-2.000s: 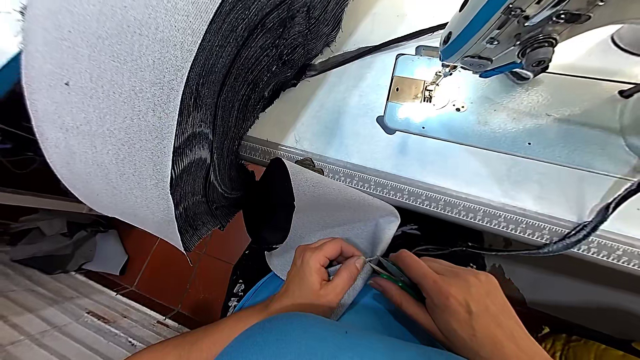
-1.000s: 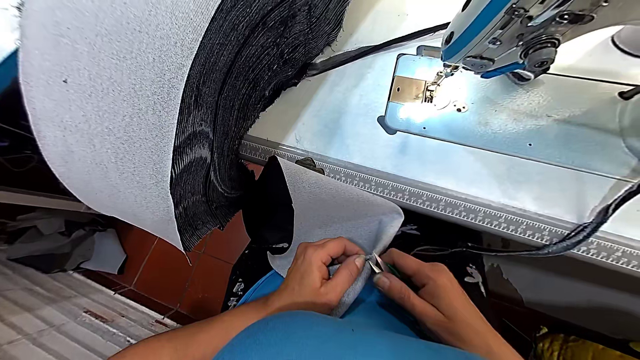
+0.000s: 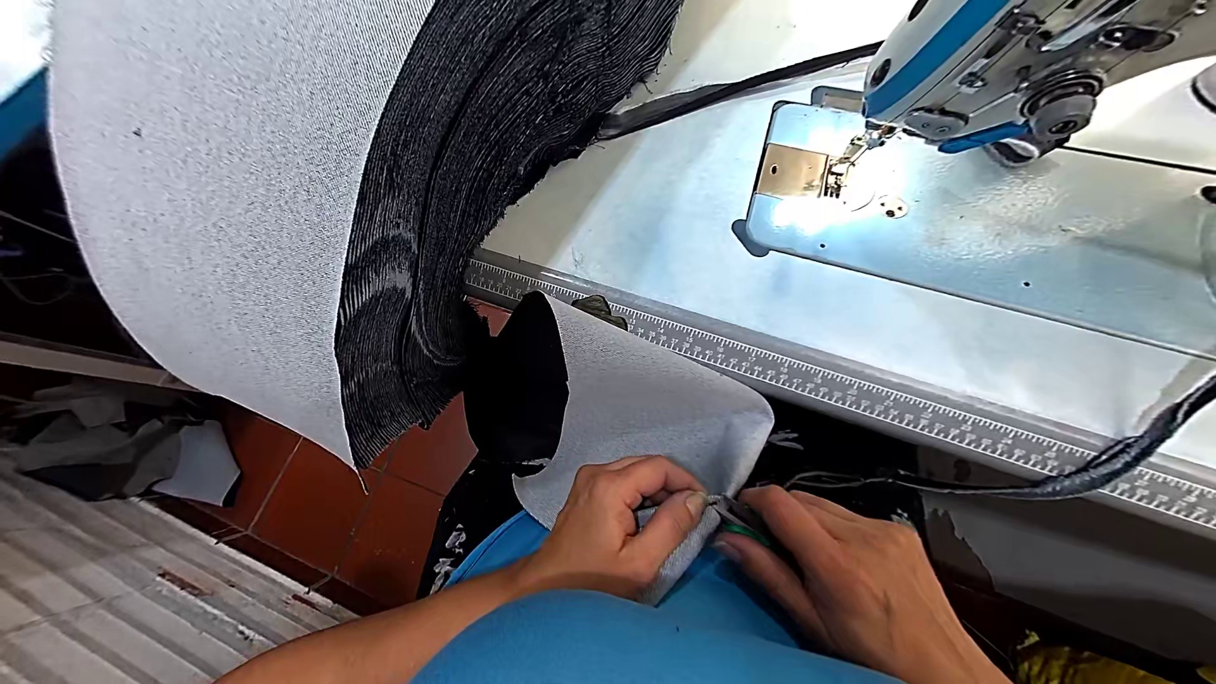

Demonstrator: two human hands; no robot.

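Observation:
Over my lap, my left hand [image 3: 632, 527] pinches the edge of a grey fabric piece [image 3: 655, 399] with a black underside. Close on its right, my right hand [image 3: 836, 560] holds a small metal tool with a green part [image 3: 746, 532], likely thread snips, its tip at the pinched edge. The tool is mostly hidden by my fingers. A twisted dark fabric strip [image 3: 1073, 486] runs from the right, its thin end near my right hand. At the upper left stands a thick stack of grey and black cut fabric pieces [image 3: 218, 190].
A sewing machine [image 3: 997, 85] with its lamp lit stands on the white table [image 3: 646, 228] at the upper right. A ruler tape [image 3: 817, 380] runs along the table's front edge. Fabric scraps [image 3: 123, 442] lie at the lower left by the red tiled floor [image 3: 313, 503].
My right hand has stayed close to my left, its fingers shifting around the tool. The tool's blades, plainer one second ago, are now partly hidden. My left hand keeps its pinch on the fabric.

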